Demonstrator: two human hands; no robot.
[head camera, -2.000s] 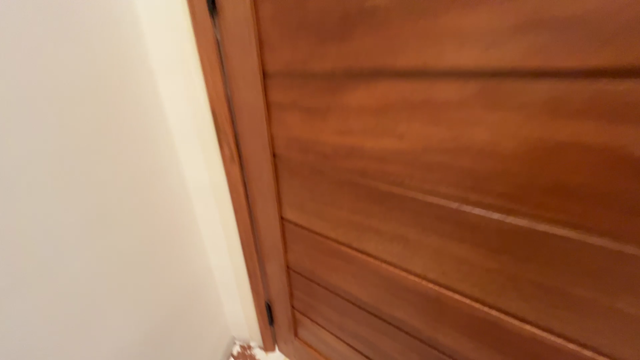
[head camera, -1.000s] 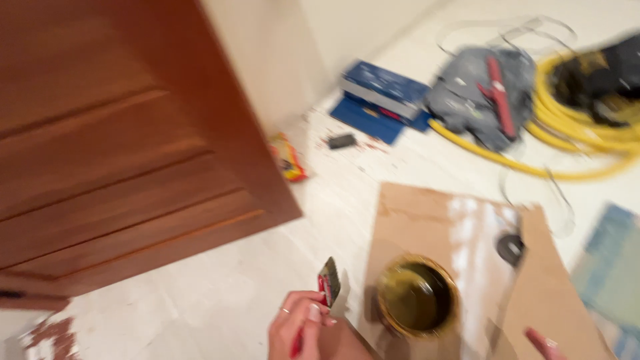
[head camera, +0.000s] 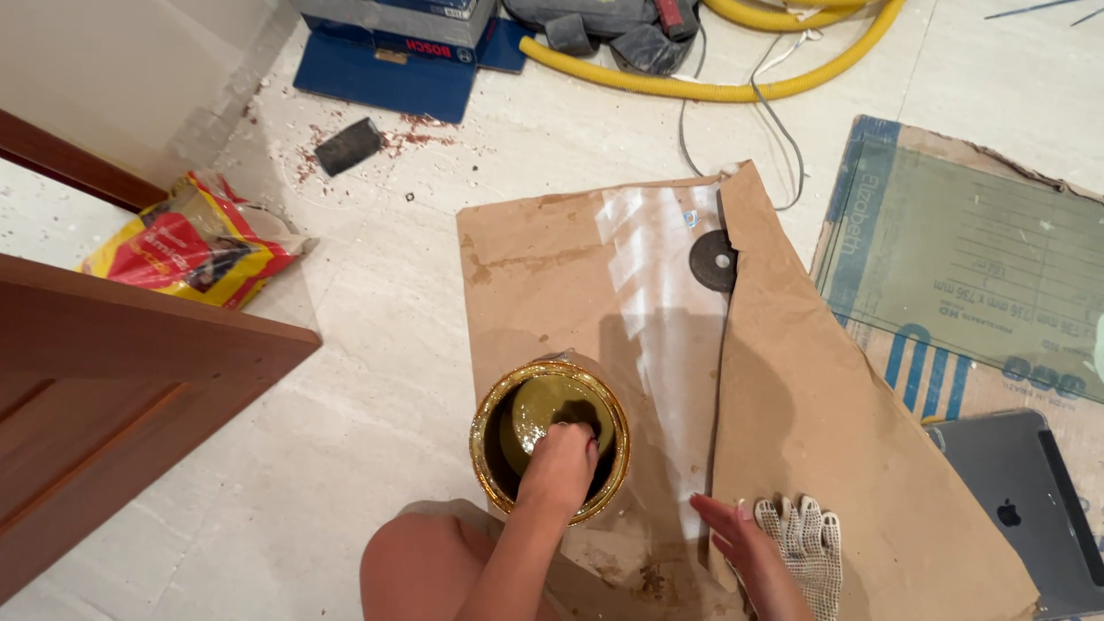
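A round metal can (head camera: 623, 461) of yellowish-brown liquid, its rim coated and glossy, stands on brown paper (head camera: 535, 302). My left hand (head camera: 561, 461) reaches down inside the can with its fingers closed; the paintbrush seen in it earlier is hidden by the hand. To the right, my right hand (head camera: 733, 530) hovers over the paper with its fingers extended and nothing held. Beside it lies a white knitted work glove with dots (head camera: 811, 552). A dark abrasive disc (head camera: 712, 260) rests partly under the paper's folded edge.
A wooden door (head camera: 103, 414) juts in at left, near a red and yellow plastic bag (head camera: 190, 246). Behind are a dark block (head camera: 348, 147), a blue Bosch box (head camera: 388, 73) and a yellow hose (head camera: 638, 82). At right, a glass sheet (head camera: 975, 259) lies on cardboard near an Apple tablet (head camera: 1018, 500).
The view has swung down from the door to the floor. My left hand, holding a paintbrush beside the can one second ago, has moved right into the can.
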